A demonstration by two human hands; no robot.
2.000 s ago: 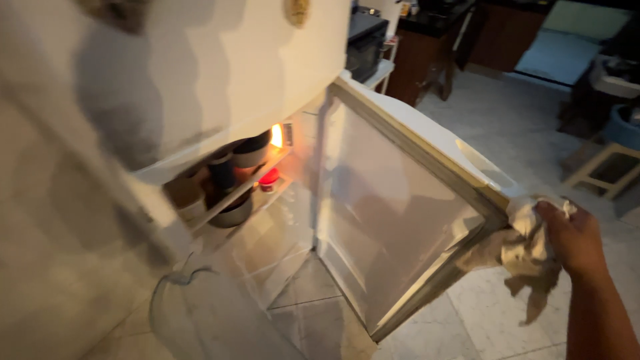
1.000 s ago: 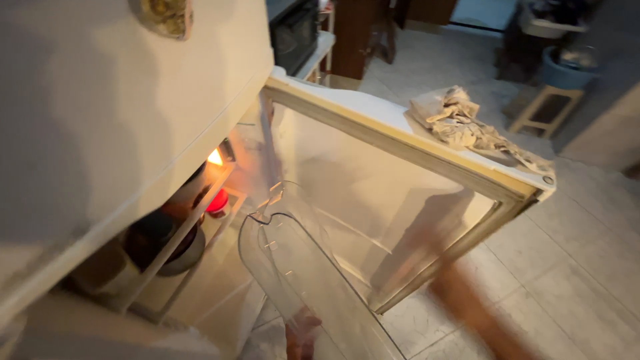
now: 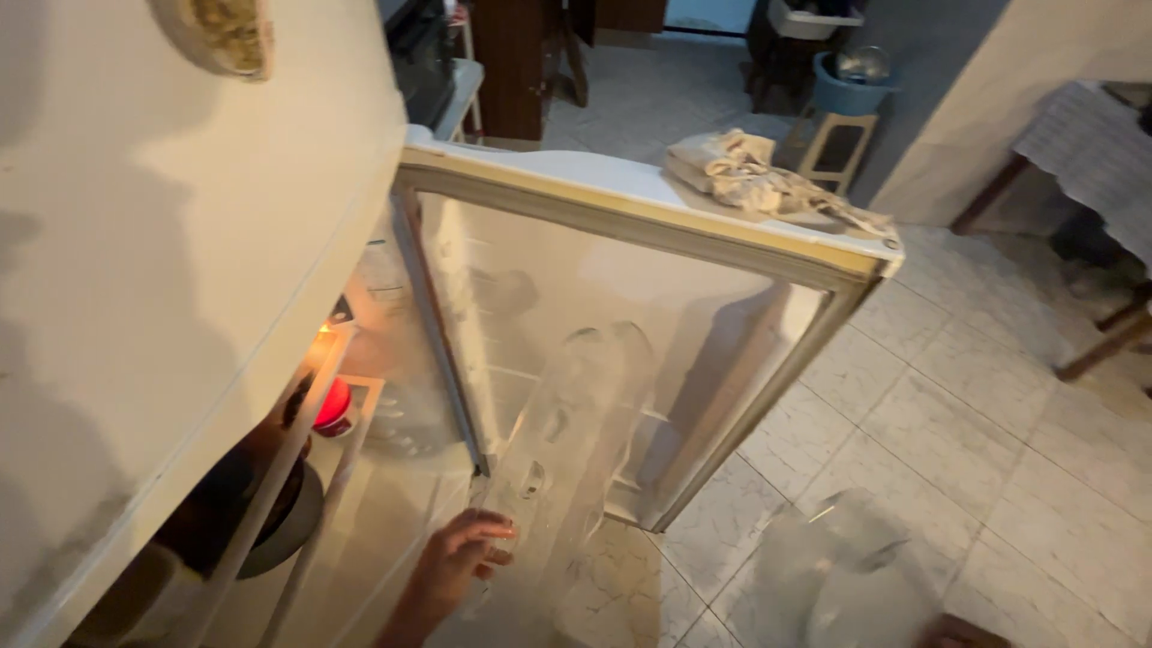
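My left hand, at the bottom centre, holds a long clear plastic door shelf by its near side, fingers bent against it. The shelf is tilted in front of the inner face of the open refrigerator door. At the bottom right, my right hand shows only in part and blurred, at the edge of a second clear plastic piece; its grip cannot be made out. A crumpled beige cloth lies on the door's top edge.
Inside the refrigerator at left are wire-edged shelves, a red-lidded container, a dark pot and a lit lamp. Behind stand a stool with a blue basin, and a cloth-covered table at right. The floor is tiled.
Two seconds ago my right hand held the cloth at the door's corner; it let go and the cloth lies on the door top. The hand has moved down to the bottom right, beside a clear piece.
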